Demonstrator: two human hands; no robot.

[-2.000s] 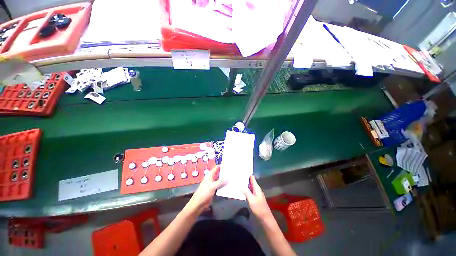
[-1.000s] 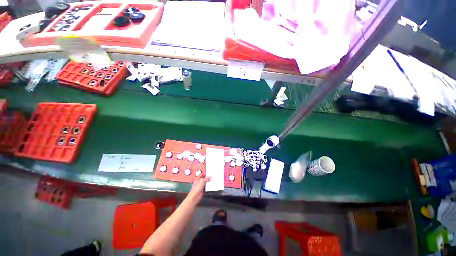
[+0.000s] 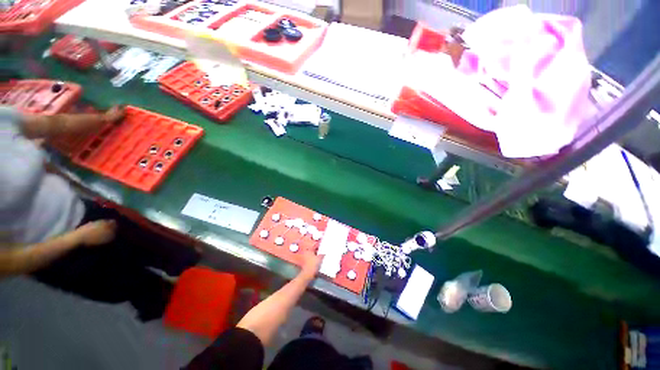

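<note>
A white card [image 3: 333, 248] lies across the shallow red tray [image 3: 289, 230], which carries rows of small white round parts. My left hand [image 3: 310, 266] comes from below and grips the card's lower left edge; the fingertips are small and partly blurred. A white box with a blue edge [image 3: 415, 292] lies on the bench right of the tray. A loose heap of small black-and-white parts [image 3: 391, 260] sits between them. My right hand is not in view.
Another person's arm [image 3: 69, 124] reaches to a red compartment tray [image 3: 137, 148] at left. A paper strip [image 3: 220, 213] lies left of the shallow tray. A white cup [image 3: 491, 298] and clear bag [image 3: 457, 290] stand right. A metal post [image 3: 535, 181] slants over the bench.
The view has swung left, showing another person. My right hand has left the picture. My left hand has gone from holding a white piece in front of me to the card on the tray.
</note>
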